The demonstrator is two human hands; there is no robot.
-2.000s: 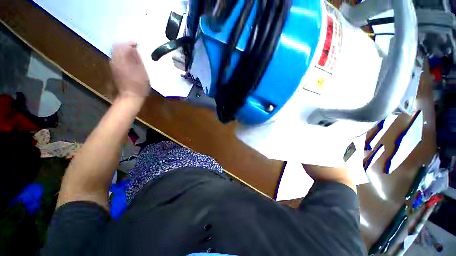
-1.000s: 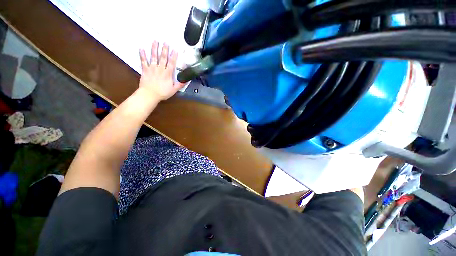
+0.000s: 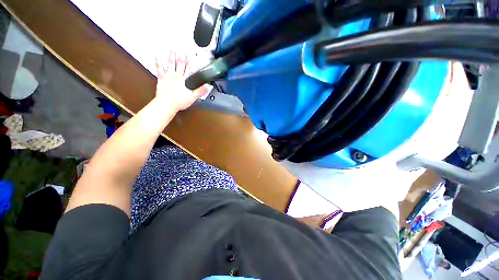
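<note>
The cutting machine (image 3: 383, 115), with a blue and white motor body, black cables and a grey handle, fills the upper right close to the camera. Part of its silver base plate (image 3: 227, 104) shows at the lay's edge. My left hand (image 3: 178, 82) lies flat with fingers spread on the white marker paper (image 3: 131, 30), beside the machine's black lever. It holds nothing. My right forearm goes behind the machine body, and my right hand is hidden there. The blade is hidden too.
The brown cutting table (image 3: 235, 147) curves along my front. White-topped cut pieces (image 3: 312, 202) with dark edges lie near its front edge at my right. Fabric scraps (image 3: 35, 139) lie on the grey floor at the left. Assorted items (image 3: 432, 210) lie at the far right.
The machine has come much closer and larger in view. My left hand has gone from a blurred position at the lay's edge to flat on the paper next to the machine.
</note>
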